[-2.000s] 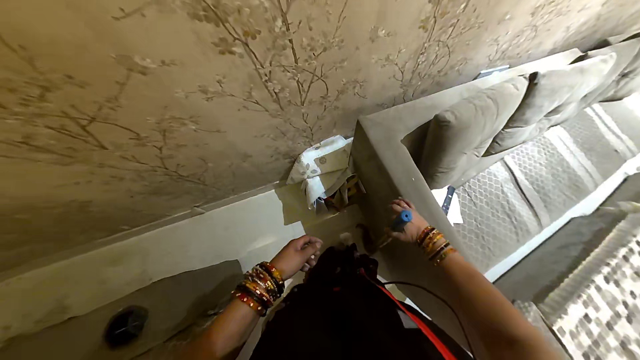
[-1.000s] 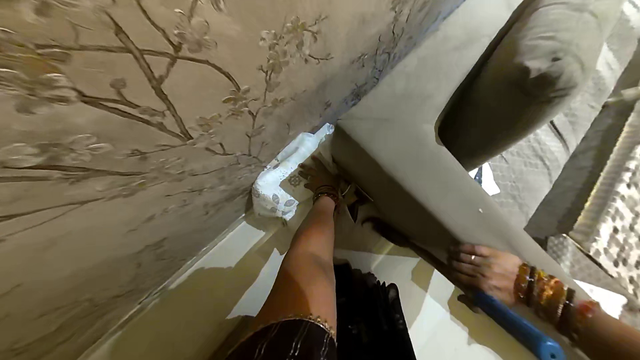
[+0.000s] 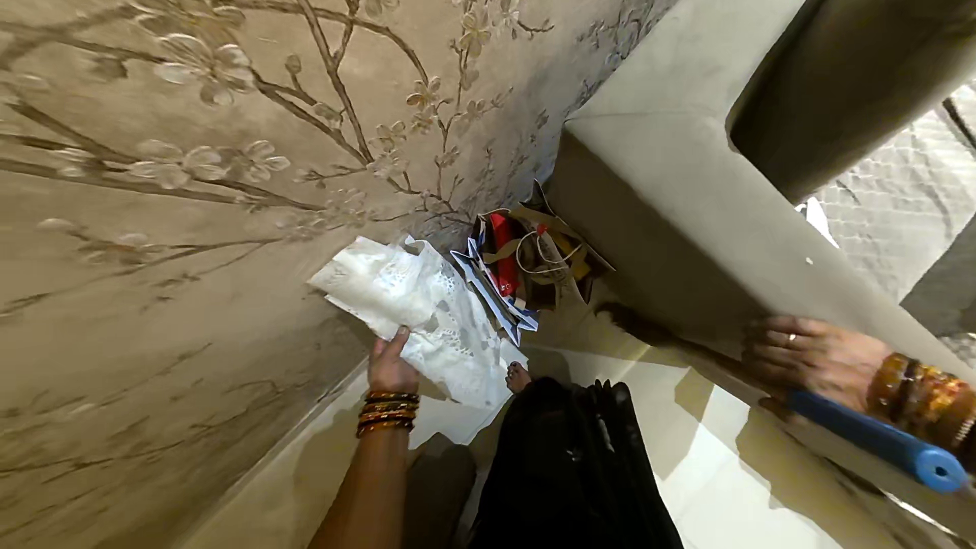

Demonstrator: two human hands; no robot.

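Observation:
My left hand (image 3: 393, 370), with several bangles at the wrist, grips the lower edge of a white patterned bag or sheet (image 3: 427, 313), thumb on top. Close beside it, in the corner between wall and sofa, stand several paper carrier bags (image 3: 534, 259), one with a red item inside. My right hand (image 3: 812, 362), wearing a ring and bangles, is at the side of the sofa arm (image 3: 686, 198). It is closed around a long tool with a blue handle (image 3: 877, 438); a dark, blurred end reaches toward the paper bags. What that tool is, I cannot tell.
A wall (image 3: 229, 320) with a raised blossom-branch pattern rises at the left. The grey sofa fills the right, with a cushion (image 3: 846, 91) and a quilted cover (image 3: 900, 183). Pale floor tiles (image 3: 724, 473) lie below, around my dark clothing and one bare foot (image 3: 518, 377).
My left hand, reaching into the corner a second ago, now holds the white patterned item out from the sofa. The paper bags show more fully. My right hand remains by the sofa arm with the blue handle.

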